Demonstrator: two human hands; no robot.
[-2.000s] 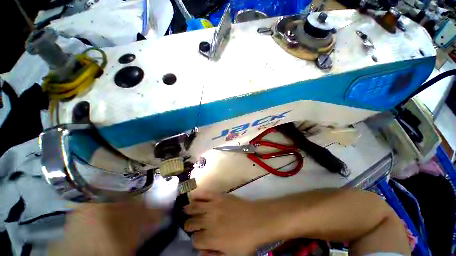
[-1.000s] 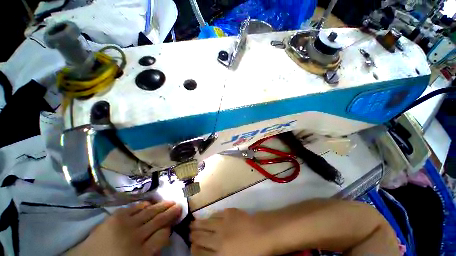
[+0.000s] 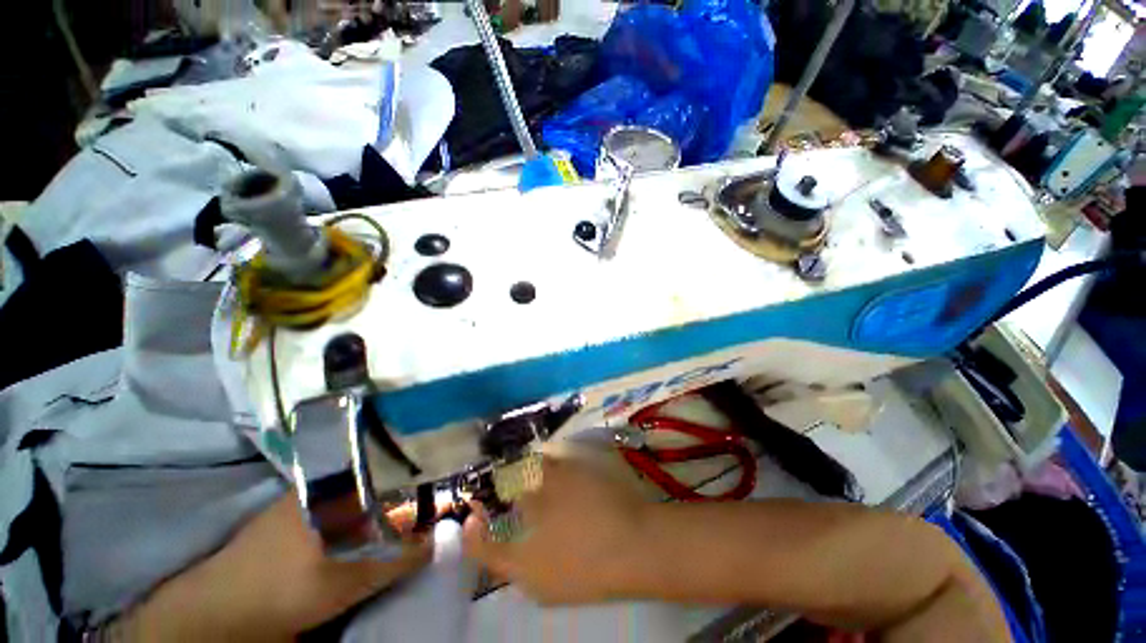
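The white sewing machine [image 3: 603, 314] with a blue-teal stripe fills the middle. My right hand [image 3: 559, 534] is at the needle area, its fingers by the ribbed knobs and the bright light. My left hand [image 3: 295, 559] is low and left, partly hidden behind the shiny metal guard [image 3: 333, 471]. Light grey fabric [image 3: 415, 609] lies below and between the hands. The needle and the fingertips are blurred, so what either hand grips cannot be made out. Light grey and black garment panels [image 3: 163, 502] spread left of the machine.
Red-handled scissors [image 3: 689, 455] and a dark tufted strip [image 3: 785, 442] lie on the machine bed. A blue plastic bag [image 3: 685, 75] is behind the machine. A tray [image 3: 1018, 383] and blue basket edge [image 3: 1100, 502] are at the right.
The view has shifted, so the machine sits lower and more to the right. My right hand has moved up to the needle area. My left hand has moved behind the metal guard.
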